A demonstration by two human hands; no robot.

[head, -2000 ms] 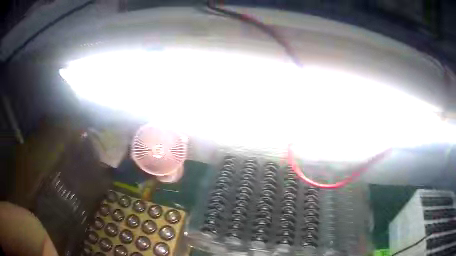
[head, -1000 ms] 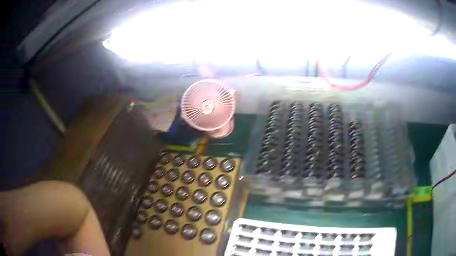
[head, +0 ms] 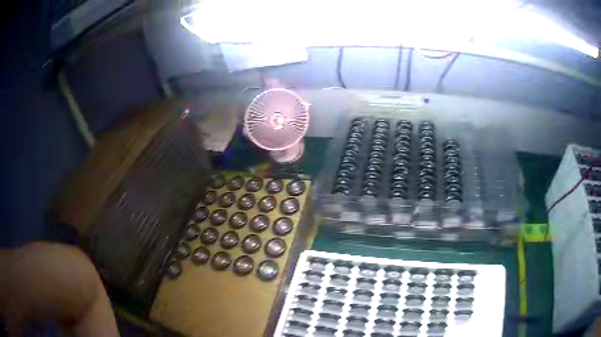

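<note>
Round dark-rimmed parts with silvery centres [head: 247, 202] lie face up in rows on the tan cardboard sheet [head: 204, 303]. The sheet's near part is bare. The white parts tray [head: 389, 262], cut off at the bottom edge, holds rows of similar parts standing on edge. A blurred, bare piece of my left hand or arm [head: 56, 289] shows at the lower left, beside the ribbed stack. Its fingers and anything in them cannot be made out. My right hand is out of the picture.
Clear blister trays [head: 418, 220] stand behind the white tray. A pink fan [head: 277, 120] stands at the back. A tall ribbed stack [head: 148, 204] is at left, stacked white trays [head: 570, 224] with a thin red wire at right. A tube light [head: 369, 23] glares above.
The view has tilted down, bringing the white parts tray and more of the cardboard sheet into the picture. The bare left hand or arm still shows at the lower left edge.
</note>
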